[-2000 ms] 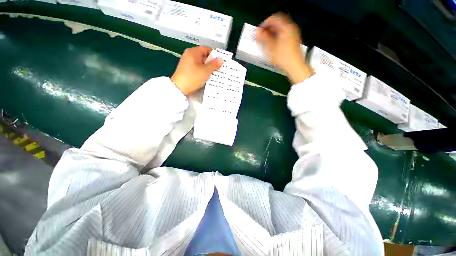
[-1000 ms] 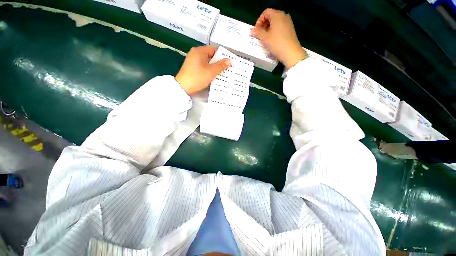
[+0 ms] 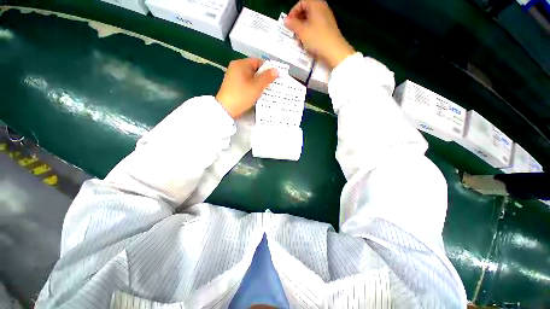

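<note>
My left hand holds the label strip, a white band with rows of short black print, pinched under the thumb and hanging toward me. My right hand is over the far upper side of a white carton, thumb and fingertips together at its top face. A small white label shows at the right fingertips; whether it touches the carton is hard to tell. The right fingers cover part of the carton, and the strip's top overlaps its near edge.
More white cartons stand in a row on the dark belt, to the left and right. The glossy green bench top lies nearest me. A dark bar with a pale end juts in at right. Grey floor with yellow marking is at lower left.
The cartons have moved left along the belt. My right hand has moved left with them, from one carton to the far side of the carton now before me. My left hand still holds the strip.
</note>
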